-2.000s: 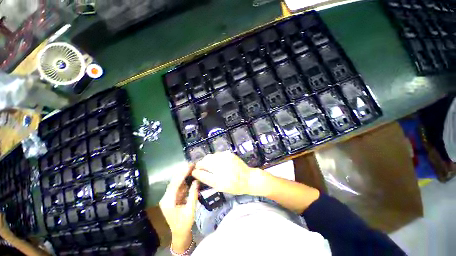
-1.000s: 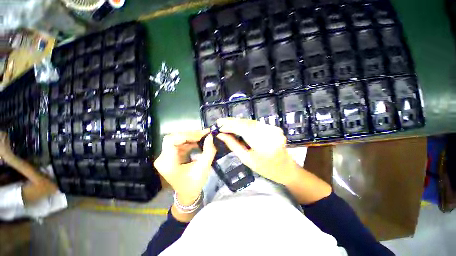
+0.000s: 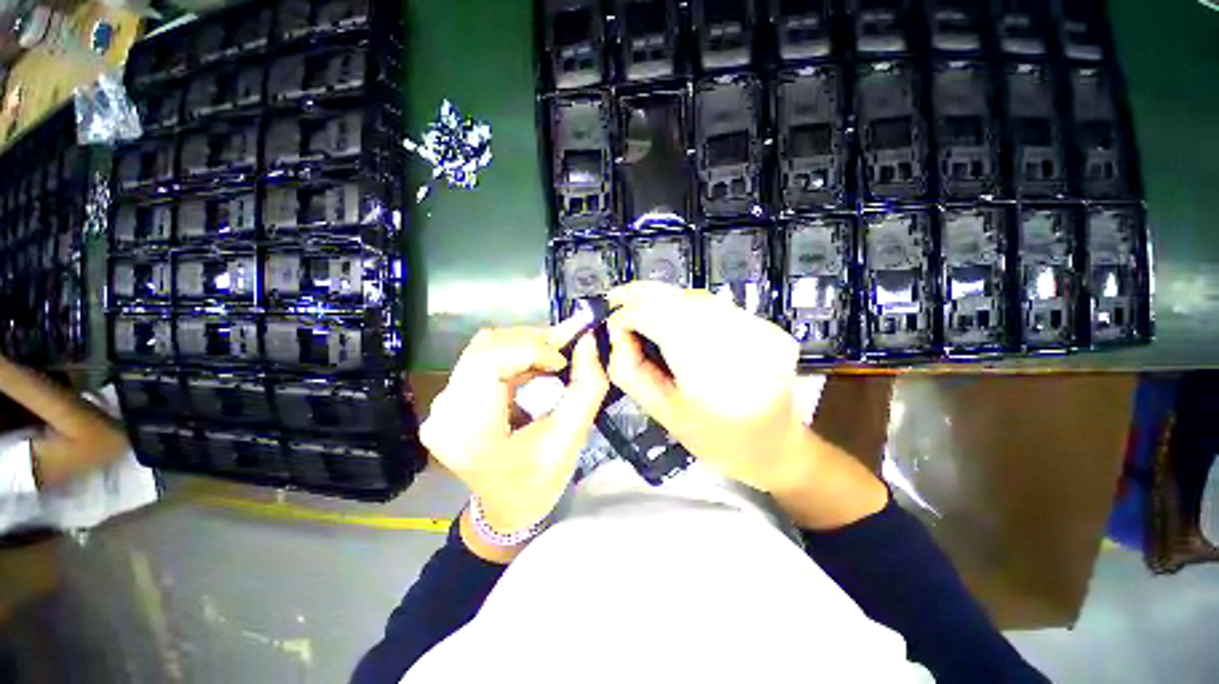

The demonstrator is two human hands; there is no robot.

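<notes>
My left hand [image 3: 515, 414] and my right hand [image 3: 709, 381] meet at the near edge of the blister tray [image 3: 856, 207]. Both hold a black plastic housing [image 3: 651, 448]; its lower end with window openings shows below my fingers, tilted. A small dark piece [image 3: 596, 310] shows at my fingertips, at the housing's upper end; what it is I cannot tell. The fingers hide most of the housing. The tray holds rows of black housings, and one pocket [image 3: 655, 160] in its middle row is empty.
A pile of small silvery inserts [image 3: 456, 144] lies on the green bench [image 3: 468, 254] between the trays. A neighbouring tray stack [image 3: 261, 274] stands at left, with a clear plastic bag [image 3: 107, 110] beyond. Another person's arm [image 3: 60, 414] is at far left. A cardboard box [image 3: 996, 494] stands below the bench.
The view has tilted down towards the bench's near edge, and the fan has left the picture. Both hands stay together on the housing, with the fingertips slightly shifted around the small dark piece.
</notes>
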